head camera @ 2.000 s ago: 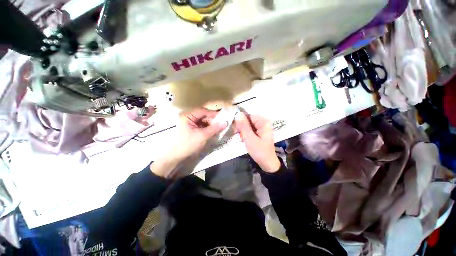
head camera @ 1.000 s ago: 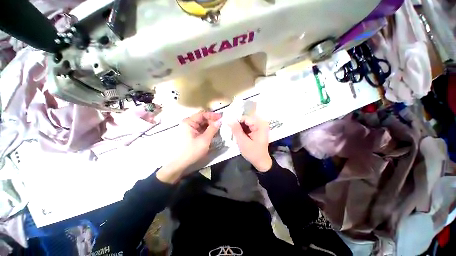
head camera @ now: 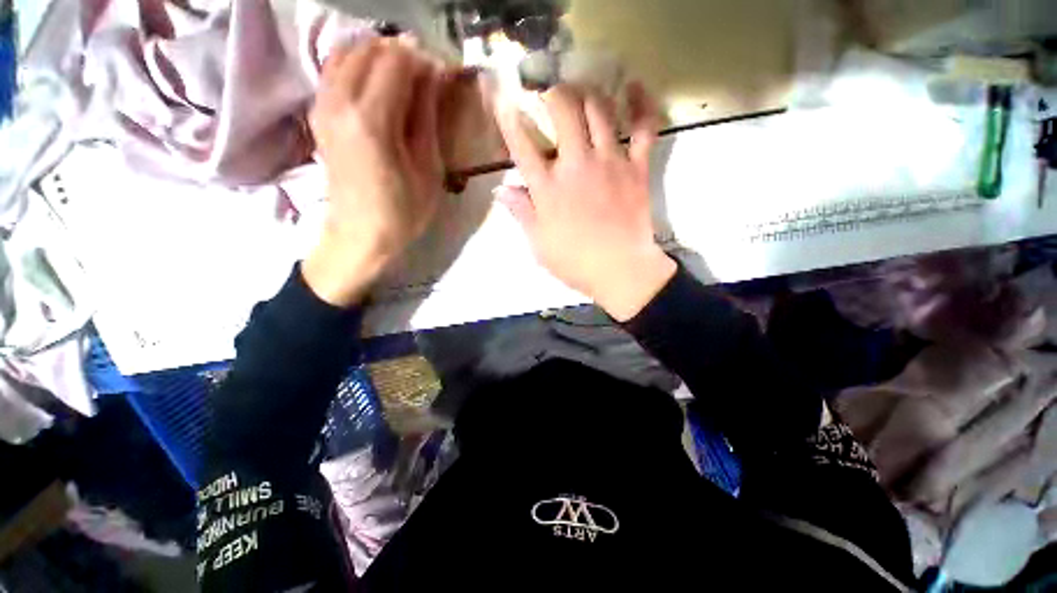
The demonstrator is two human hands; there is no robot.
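Note:
My left hand (head camera: 377, 151) is at the left of the needle area, fingers bent and blurred, beside the bunched pale pink cloth (head camera: 214, 99). My right hand (head camera: 585, 191) lies palm down just right of it, fingers pointing at the presser foot area (head camera: 536, 58) at the top edge. A small pale patch shows between the hands under the foot, but whether it is cloth cannot be told. What the fingertips hold is hidden or blurred. The white machine table (head camera: 800, 174) lies under both hands.
The green snips (head camera: 992, 141) lie at the table's right end. Printed scale marks (head camera: 858, 212) run along the near edge. A blue crate (head camera: 168, 417) is below at left. Mauve-pink cloth pieces (head camera: 962, 405) are heaped at lower right. The machine head is cut off by the top edge.
The view has moved closer and down towards the needle area. Both hands have moved left from below the machine arm to the presser foot. The small white piece held between them no longer shows clearly.

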